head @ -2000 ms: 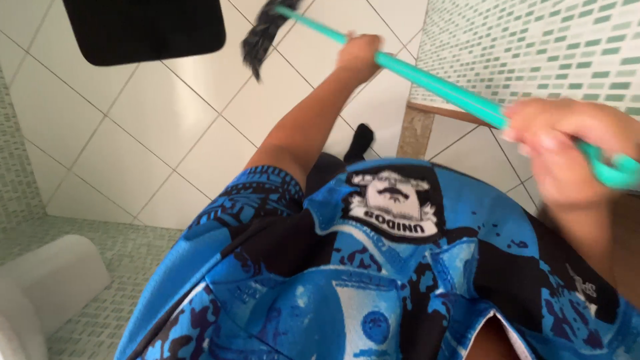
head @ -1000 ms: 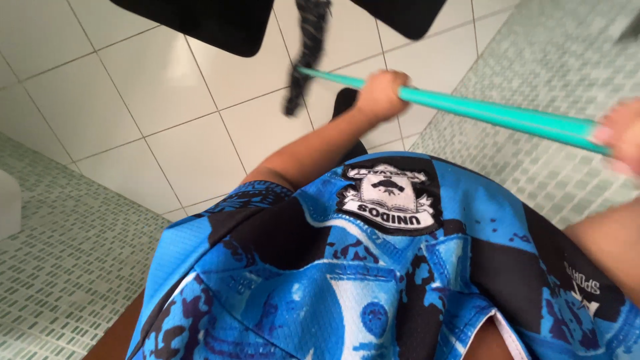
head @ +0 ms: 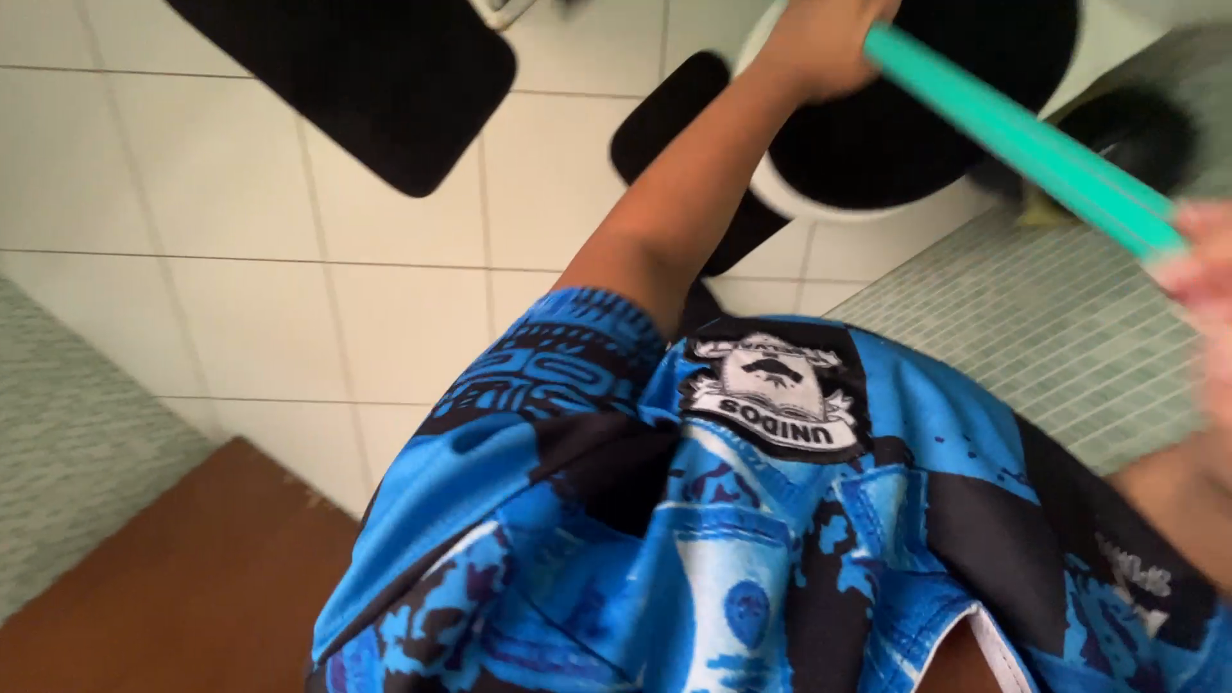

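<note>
A teal pole (head: pixel 1030 140) slants from the upper middle down to the right edge. Around its upper part is my left hand (head: pixel 833 43), partly cut off by the top of the view. My right hand (head: pixel 1203 260), blurred at the right edge, grips the lower part of the pole. The far end of the pole is out of view. Beneath my left hand and forearm lies a toilet with a black lid or lid cover (head: pixel 895 135) and a white rim.
A black mat (head: pixel 385 87) lies on the white floor tiles (head: pixel 404 318) at upper left. Another black mat (head: pixel 674 115) is beside the toilet. A dark round object (head: pixel 1131 135), blurred, stands near the green mosaic wall (head: pixel 1020 318). A brown surface (head: pixel 192 577) fills the lower left.
The view has shifted, with the toilet now showing. The dark mop-like strands at the pole's far end, seen earlier, are out of view. Both hands still hold the pole.
</note>
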